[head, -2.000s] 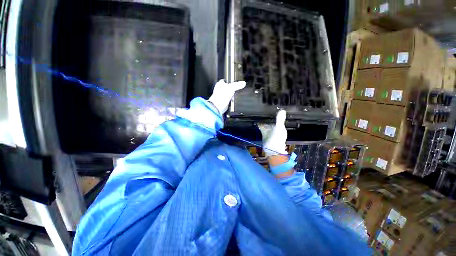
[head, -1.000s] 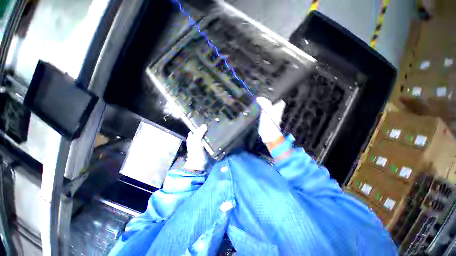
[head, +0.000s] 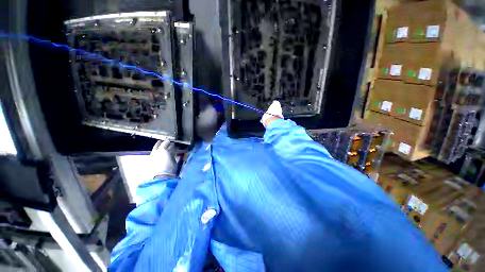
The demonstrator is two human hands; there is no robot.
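Note:
A metal-edged tray [head: 119, 79] with many dark parts lies slightly turned in the left black tote [head: 50, 106]. My left hand [head: 162, 158], in a white glove, is at this tray's near right corner; its grip is unclear. A second metal-edged tray [head: 279, 58] with dark parts lies in the right black tote [head: 348, 87]. My right hand [head: 273, 113], also in a white glove, is at that tray's near edge with its fingers partly hidden. A thin blue cord [head: 133, 68] crosses above the left tray to my right wrist.
Cardboard boxes [head: 407, 79] are stacked at the right, with more boxes at the lower right. Clear trays with orange-and-black parts [head: 367, 149] stand beyond my right sleeve. A white panel [head: 127, 172] is beside my left sleeve. A metal frame [head: 69, 196] runs down the left.
The tray that both hands held tilted over the totes now lies in the left tote. My hands have moved apart, the right one to the right tray. The view has turned.

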